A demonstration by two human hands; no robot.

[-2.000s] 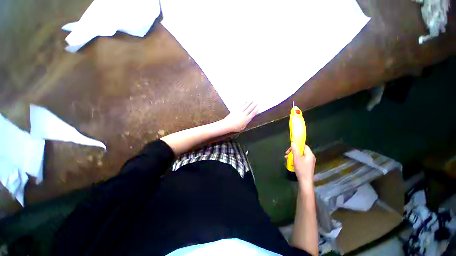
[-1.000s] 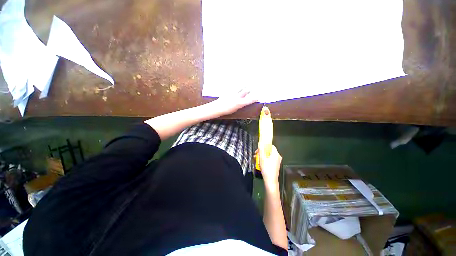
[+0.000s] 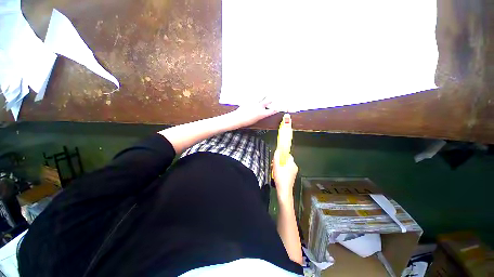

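The large white pattern sheet [image 3: 330, 48] lies on the worn brown tabletop [image 3: 157, 65], its lower edge close to the table's front edge. It is glared blank, so no lines show. My left hand [image 3: 257, 112] lies on the sheet's lower edge near its left corner, fingers apart. My right hand [image 3: 284, 171] is closed around the yellow electric scissors [image 3: 285, 142], just off the table's front edge. Their tip points away from me and meets the sheet's lower edge, just right of my left fingertips. The blades are too small to see clearly.
Overlapping white paper pieces [image 3: 27, 54] lie at the table's left, one with a narrow pointed end. Below the table's front edge stands a taped cardboard box [image 3: 346, 208] with white paper scraps in it. A light scrap [image 3: 429, 150] shows below the table edge at the right.
Since the oldest frame the sheet has turned, its lower edge now running nearly along the table edge. The scissors have moved left to meet it. In the last second little has changed.
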